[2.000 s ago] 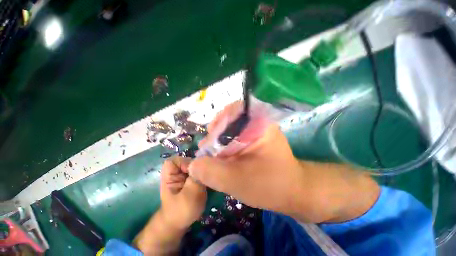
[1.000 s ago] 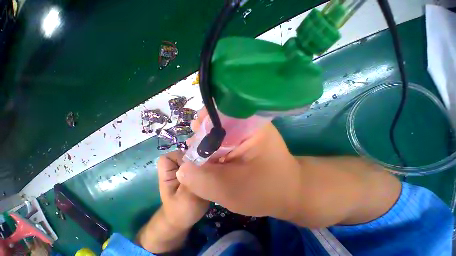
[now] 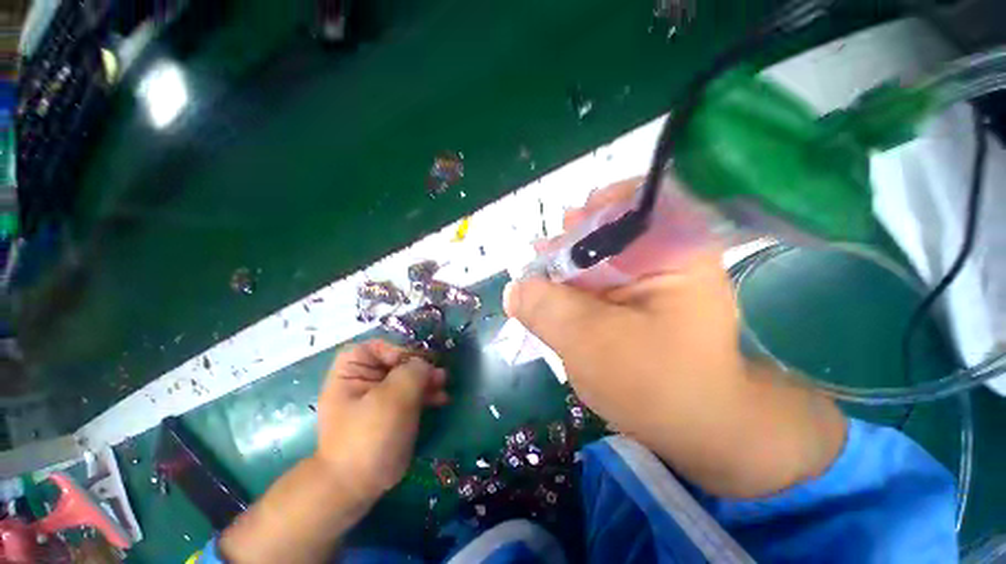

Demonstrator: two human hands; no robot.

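My right hand (image 3: 645, 347) is closed around the dispensing syringe (image 3: 673, 237), which holds pink-red fluid. Its bright green adapter head (image 3: 772, 154) is blurred. A black cord with a dark end piece (image 3: 607, 240) lies along the barrel. A small white wipe (image 3: 527, 344) shows under the fingers near the tip. My left hand (image 3: 375, 402) has thumb and fingers pinched together, left of and apart from the syringe. A small dark bit shows at its fingertips, too small to tell. Metallic parts (image 3: 414, 303) lie on the white rail just beyond it. A dark pile of parts (image 3: 513, 468) lies nearer me.
The green belt (image 3: 276, 165) beyond the white rail (image 3: 320, 320) carries a few loose parts (image 3: 445, 173). A clear hose (image 3: 838, 391) loops at the right, by a white cloth (image 3: 938, 209). A dark oblong case (image 3: 201, 474) and a pink-red object (image 3: 72, 518) lie lower left.
My right hand and the syringe have moved right, away from my left hand. The white wipe and more of the dark pile now show between the hands. The view has shifted.
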